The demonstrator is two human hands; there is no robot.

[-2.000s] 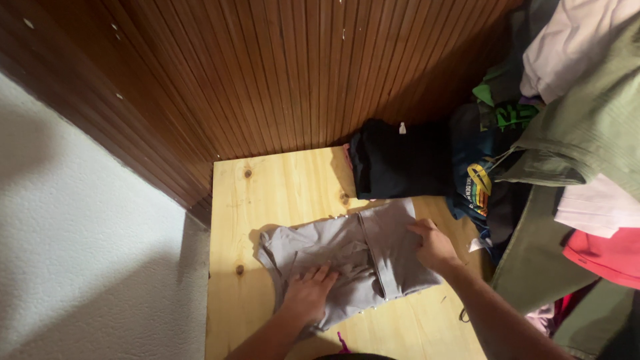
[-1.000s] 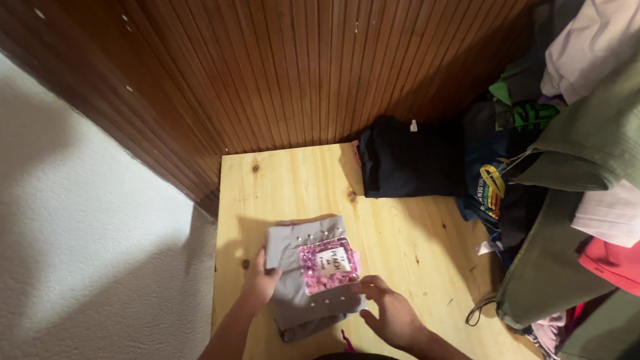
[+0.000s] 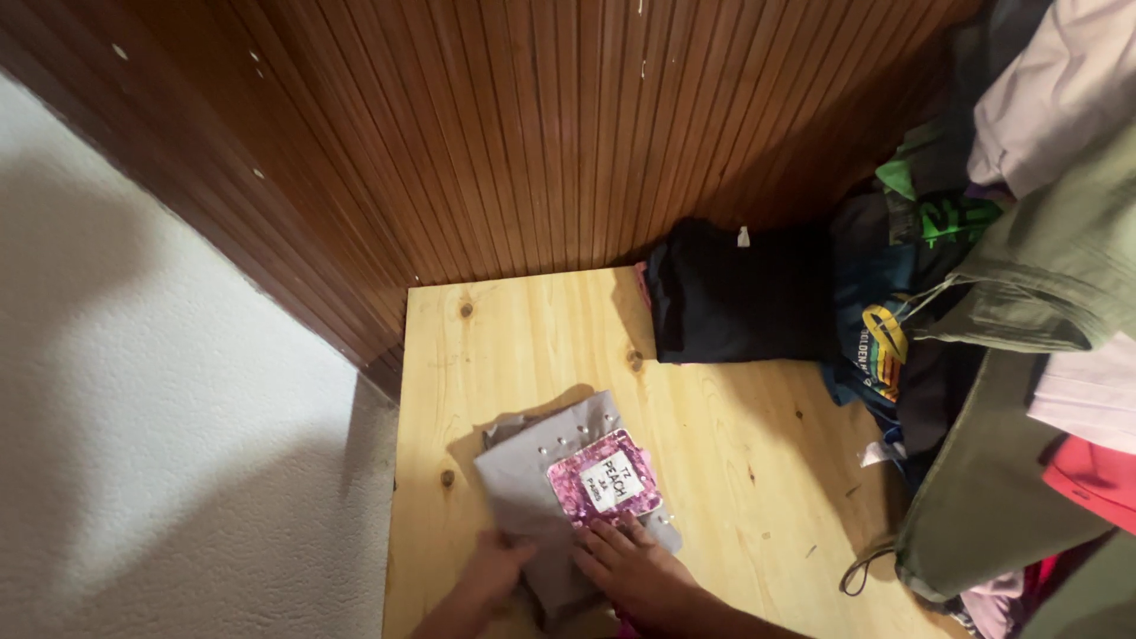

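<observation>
A grey garment, folded into a compact bundle, lies slightly turned on the pale wooden tabletop. Its upper face shows a pink sequined patch with a white lettered centre, and small pearl-like beads around it. My right hand rests with spread fingers on the cloth at the patch's lower edge. At the bundle's lower left edge is my left hand, blurred; whether its fingers grip the fabric is not clear.
A folded black garment lies at the back against the brown slatted wood panel. Beside it, a navy printed garment and a tall heap with olive trousers fill the right side. A white textured wall stands left.
The grey garment, spread wider two seconds ago with no patch showing, is now a smaller folded bundle with the pink patch up. Since one second ago it has turned, and my right hand has come onto it.
</observation>
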